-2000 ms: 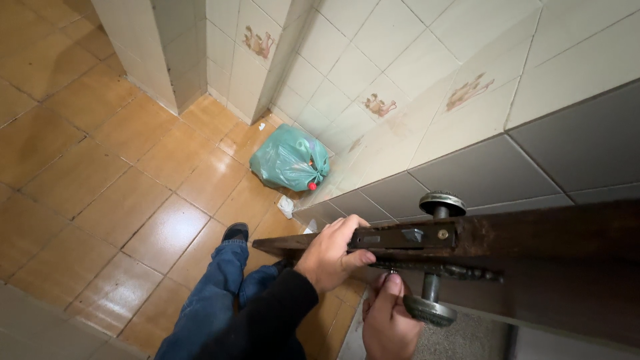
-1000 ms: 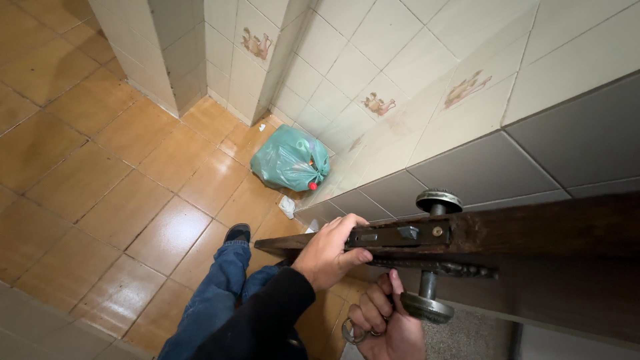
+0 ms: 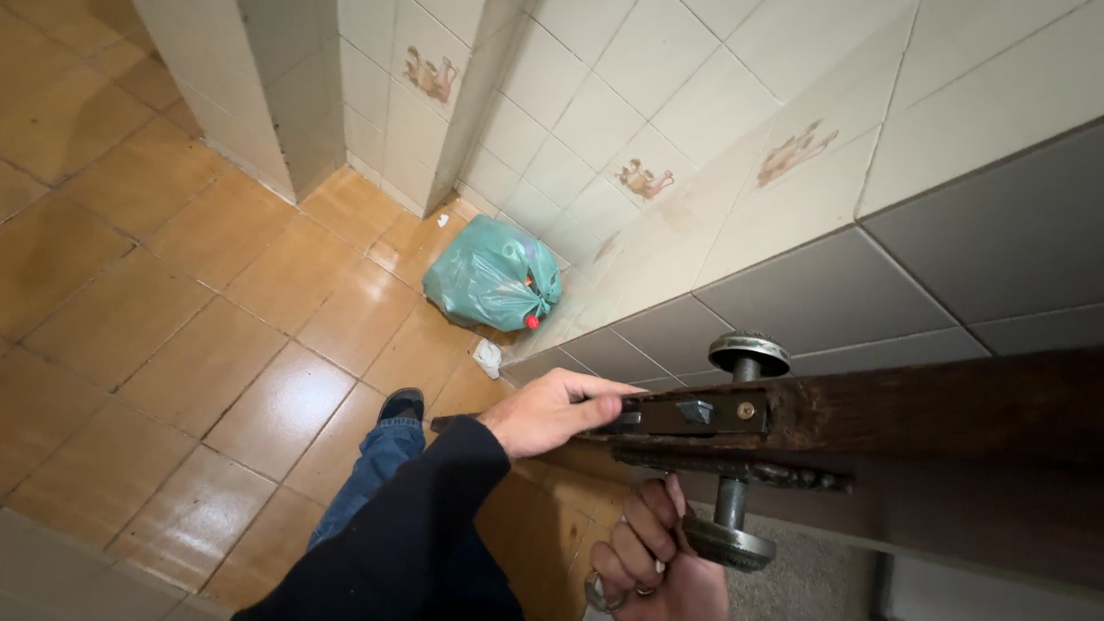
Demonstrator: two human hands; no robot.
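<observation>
A dark wooden door [image 3: 931, 401] is seen edge-on, with a mortise lock faceplate [image 3: 720, 414] set in its edge. Its slanted metal latch bolt [image 3: 695, 412] sticks out beside a screw. My left hand [image 3: 552, 414], in a black sleeve, grips the edge at the faceplate's left end, thumb on top. Round metal knobs, an upper one [image 3: 749, 352] and a lower one [image 3: 730, 543], stand on either face. Below the long ornate escutcheon plate [image 3: 733, 467], my right hand [image 3: 655, 552] has its fingers curled on a metal ring [image 3: 602, 595]; its fingertips reach the plate, and what they pinch is hidden.
A tied green plastic bag [image 3: 492, 272] with a red bottle cap showing rests on the tiled floor [image 3: 285, 388] against the tiled wall [image 3: 638, 78]. Crumpled white paper [image 3: 487, 358] lies beside it. My shoe [image 3: 402, 405] is near the door's far end.
My right hand has turned at the escutcheon, its fingers now curled and the metal ring in sight below them. My left hand has stayed on the door edge.
</observation>
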